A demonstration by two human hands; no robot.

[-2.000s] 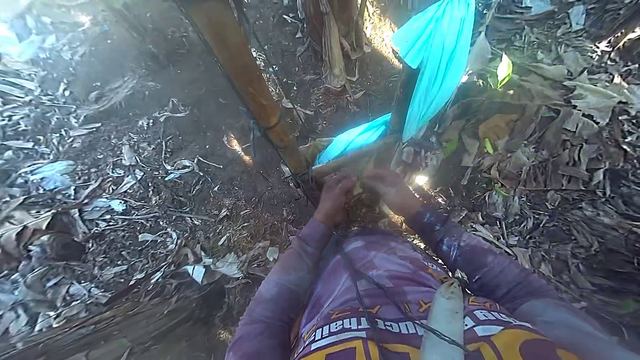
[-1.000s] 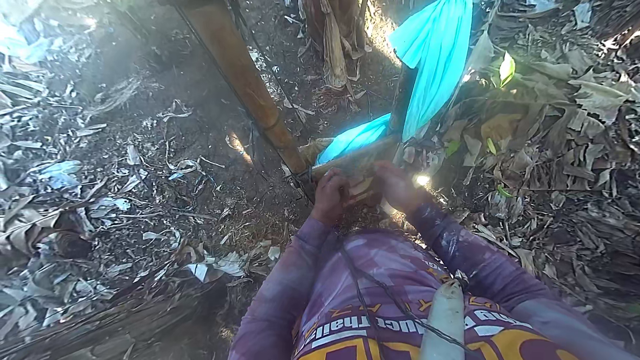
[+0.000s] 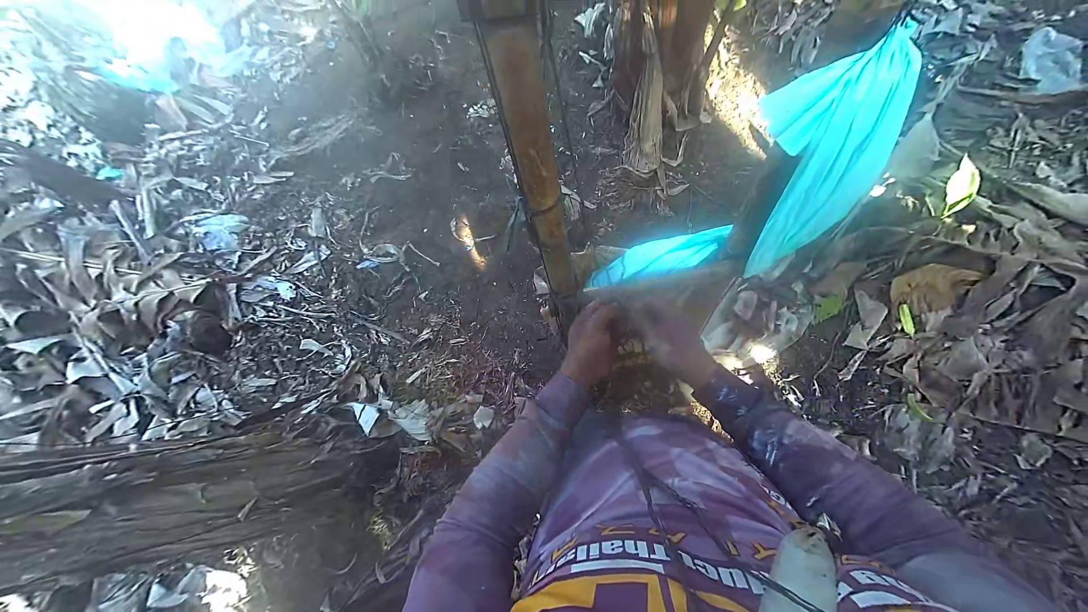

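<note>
Both hands are close together at the foot of a slanting bamboo pole. My left hand is curled at the near edge of a flat, brownish board-like piece, just right of the pole. Beside it, my right hand is blurred, against the same piece. What the fingers grip is hidden. A turquoise plastic sheet hangs gathered to the upper right, and another turquoise strip lies just beyond the board-like piece. A pale, rounded object with a dark cord rests against my shirt front.
Dry leaves litter the soil on the left and more on the right. A fibrous fallen trunk lies at the lower left. Upright plant stems with dried sheaths stand beyond the board-like piece. Dark cords run along the pole.
Both hands stay at the board-like piece, with small shifts of the fingers and the right hand turned slightly. The turquoise sheet hangs as before.
</note>
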